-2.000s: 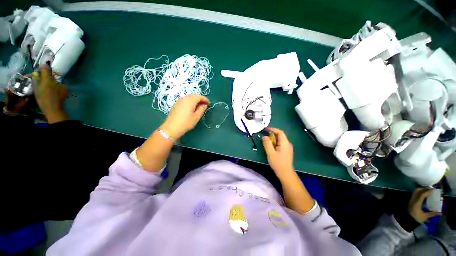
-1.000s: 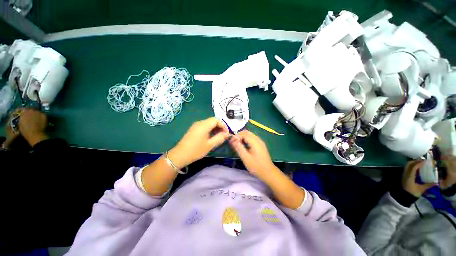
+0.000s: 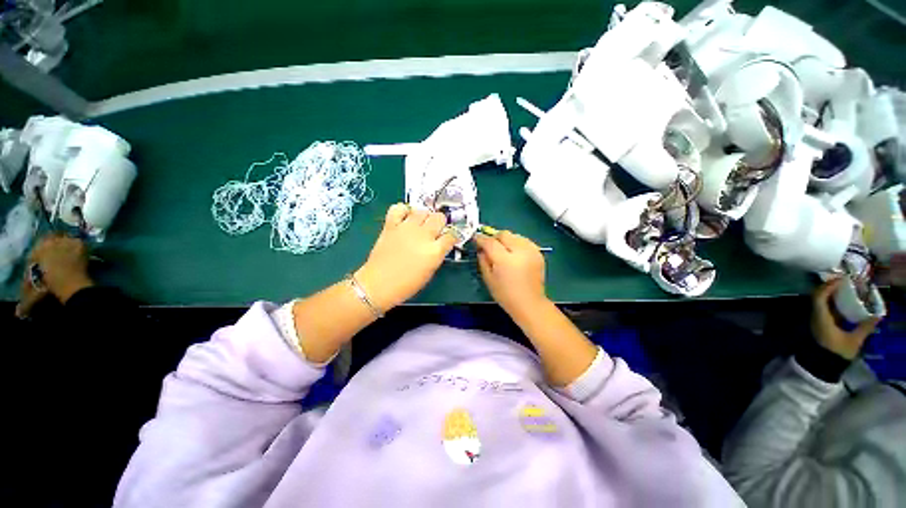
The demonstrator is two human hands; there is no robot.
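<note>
The white camera housing lies on the green bench, its angled arm up and right, a flat white antenna pointing left. Its round open end, showing wires and a small round silver part, faces me. My left hand is at the left and lower rim of the opening, fingers curled; what it pinches is hidden. My right hand is at the lower right of the opening, fingertips together; its grip cannot be made out. A thin yellow tool shows behind the right fingers, its tip out to the right.
A tangled heap of white cord lies left of the housing. A large pile of partly assembled white cameras stands at right. More white housings lie far left. Neighbouring workers' hands show at the left and right edges. A pale rail runs behind.
My hands first came together below the opening and now are at its rim, the left over its lower left. The yellow tool, in my right hand earliest, then lay on the bench. The view has shifted.
</note>
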